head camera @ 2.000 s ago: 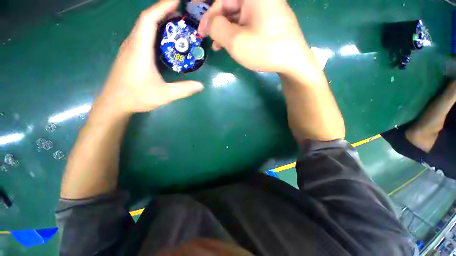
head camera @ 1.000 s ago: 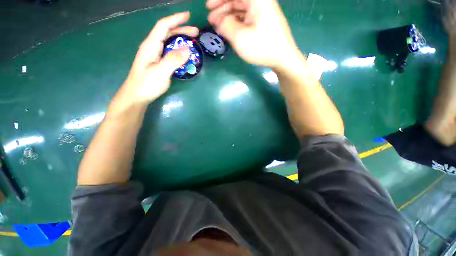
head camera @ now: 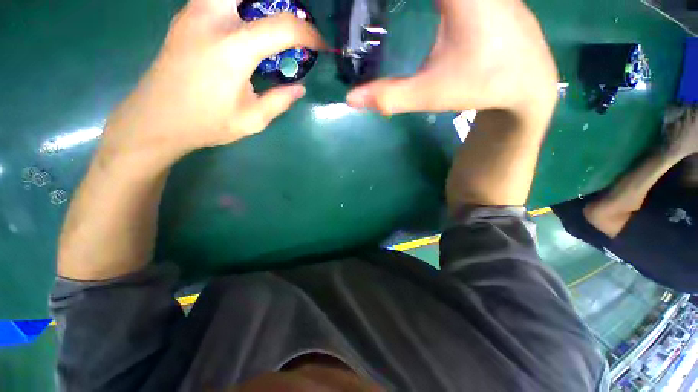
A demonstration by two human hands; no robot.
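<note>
The black cylindrical unit shows its lit blue circuit board point(head camera: 289, 65) at the upper left of centre. My left hand point(head camera: 207, 84) holds it, with finger and thumb around its rim, hiding part of the board. A black end cap point(head camera: 358, 42) with pale marks is right of it, seen nearly edge-on and blurred. A thin red wire runs between them. My right hand point(head camera: 482, 65) is right of the cap, thumb extended below the cap's lower edge. Its other fingers are cut off or hidden at the top, so its grip is unclear.
Another black unit point(head camera: 608, 69) lies on the green bench at right. A white slip point(head camera: 464, 122) is partly behind my right wrist. Clear rings point(head camera: 36, 178) lie at left. Another person's arm point(head camera: 635, 184) is at right. Blue bins show at lower left point(head camera: 23, 331) and right edge point(head camera: 689, 70).
The end cap has turned from face-up to edge-on and sits further right of the unit. My right hand has moved right and opened its thumb wide. My left thumb has moved off the board.
</note>
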